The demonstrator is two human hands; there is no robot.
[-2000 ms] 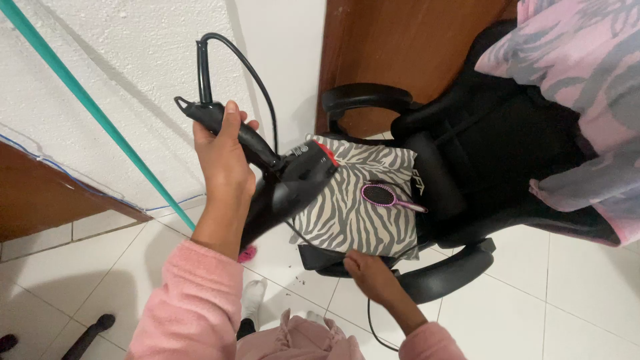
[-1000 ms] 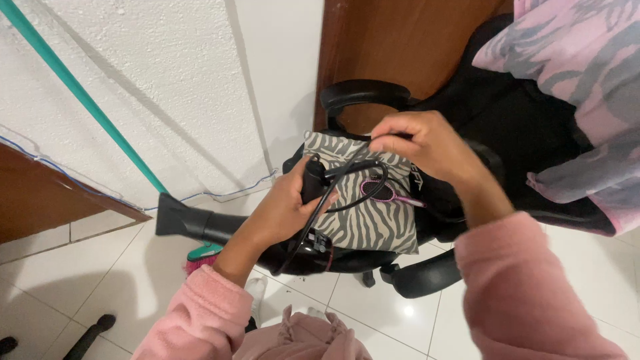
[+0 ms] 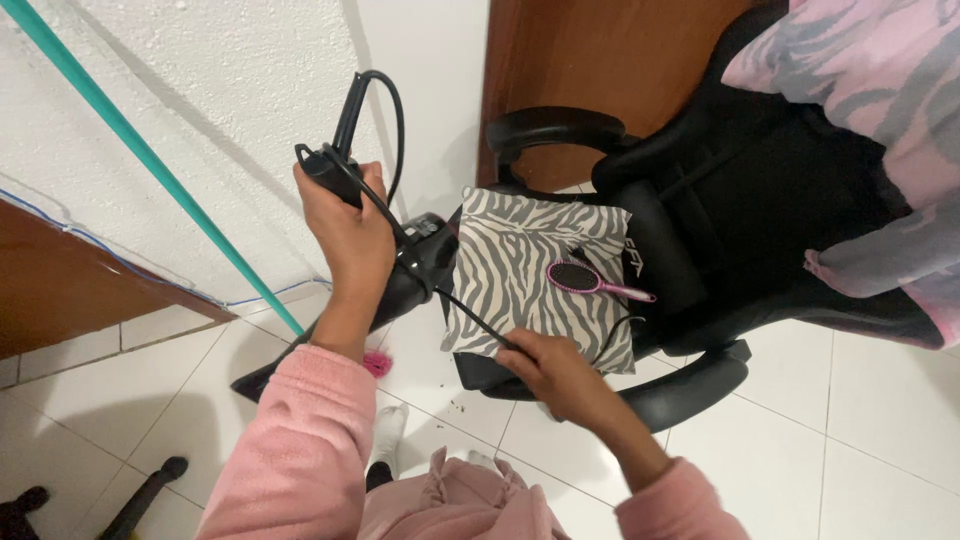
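Observation:
My left hand [image 3: 349, 217] is closed around the handle of a black hair dryer [image 3: 409, 281], raised left of the chair seat. The dryer's flat nozzle points down to the left, partly behind my forearm. A black power cord [image 3: 472, 315] loops above the handle and crosses the dryer's body. My right hand [image 3: 551, 367] grips the cord over the lower edge of a zebra-print cushion [image 3: 517, 277]. On that cushion lies a pink-rimmed paddle hairbrush [image 3: 576, 277], its handle toward the right.
The cushion rests on a black office chair [image 3: 690, 247] with two armrests. A pink and grey cloth [image 3: 885, 97] drapes over its backrest. A teal pole [image 3: 150, 157] slants along the white wall. Pink bristles [image 3: 377, 364] and chair legs [image 3: 142, 495] show at the floor.
My right hand has moved down from above the cushion to its lower edge with the cord. My left hand has moved up and left, and the dryer has turned. The cord now wraps across the dryer.

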